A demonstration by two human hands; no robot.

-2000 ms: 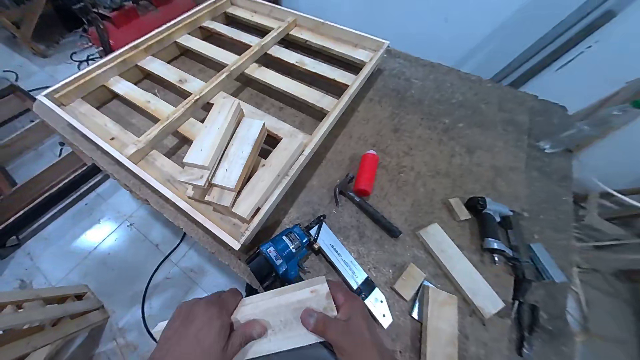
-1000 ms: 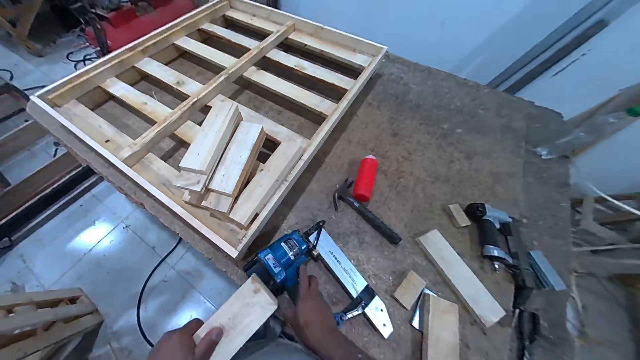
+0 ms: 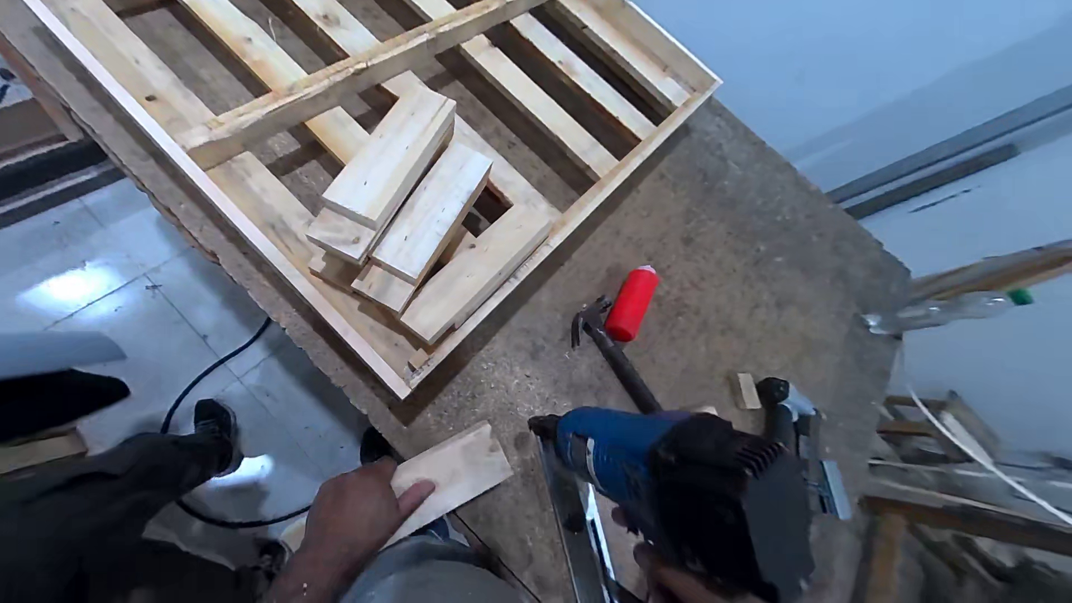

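My left hand (image 3: 356, 511) grips a short wooden board (image 3: 456, 473) near the front edge of the workbench, thumb on top. My right hand (image 3: 657, 557) is closed round a blue and black power nailer (image 3: 636, 461), mostly hidden behind its body; its long metal magazine (image 3: 569, 519) points down toward me. Beyond the tool, a claw hammer (image 3: 615, 356) lies against a red bottle (image 3: 632, 303). At the upper left rests a slatted wooden frame (image 3: 624, 163) with several short boards (image 3: 431, 209) stacked in its near corner.
A second pneumatic tool (image 3: 787, 410) and a small wood block (image 3: 744, 390) lie on the workbench (image 3: 737, 234) at right. A clear plastic bottle (image 3: 946, 311) is by the far right edge. On the tiled floor at left are a black cable (image 3: 197, 385) and another person's leg (image 3: 126, 477).
My right hand has let go of the board and lifted the blue nailer off the bench. The board stays in my left hand. Another person has come into view at the left.
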